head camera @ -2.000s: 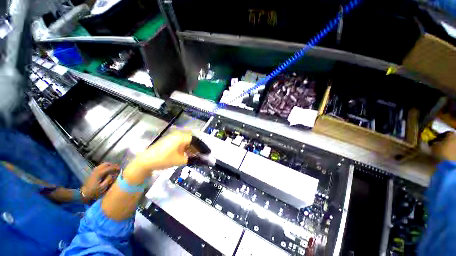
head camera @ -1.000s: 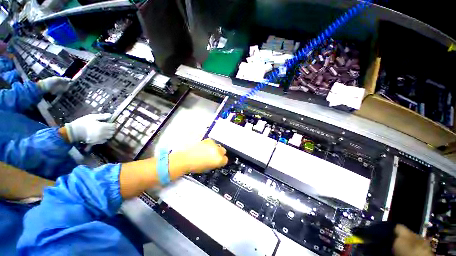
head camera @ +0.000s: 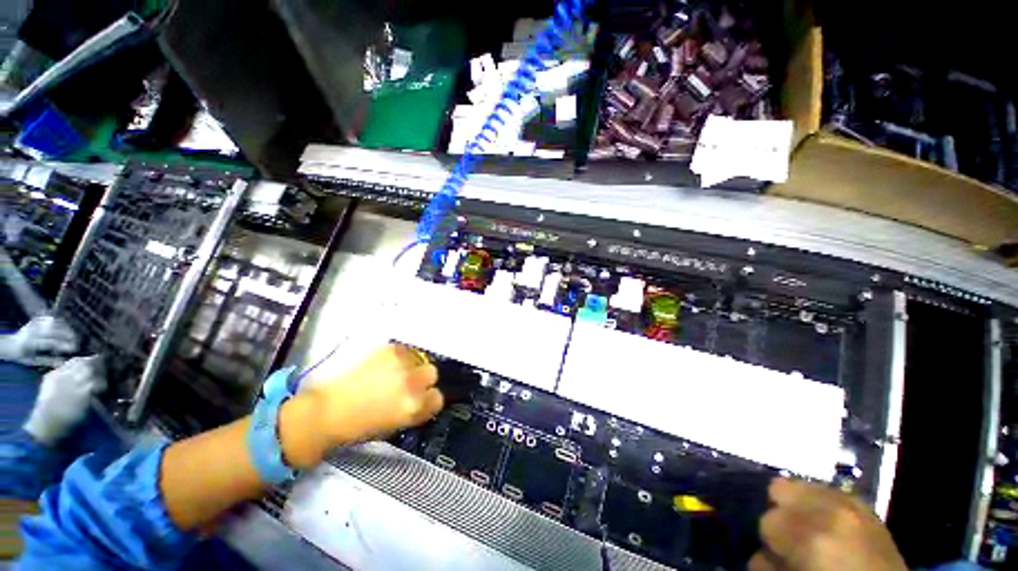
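A black circuit board (head camera: pixel 525 446) lies in front of me, with long white-silver heatsinks (head camera: pixel 703 393) and small parts along its back. My left hand (head camera: pixel 363 399), with a light-blue wristband, has curled fingers over the board's left part; whether it holds anything is hidden, though a small yellowish spot shows by the fingers. My right hand (head camera: pixel 832 533) is at the lower right, partly cut off by the bottom edge, its fingers bent around a dark part with a yellow end (head camera: pixel 692 504) low over the board. The dark part blends into the board.
Behind the rail are bins of white parts (head camera: pixel 558 106) and maroon-brown capacitors (head camera: pixel 681 78), and a cardboard box (head camera: pixel 893 167) of black parts. A blue coiled cord (head camera: pixel 491 128) hangs across. At left, another person's gloved hands (head camera: pixel 67 396) are near another board (head camera: pixel 145 268).
The view has shifted. The right hand has come from the shelf side to the board's front right with the black-and-yellow part. The black part earlier in my left hand no longer shows.
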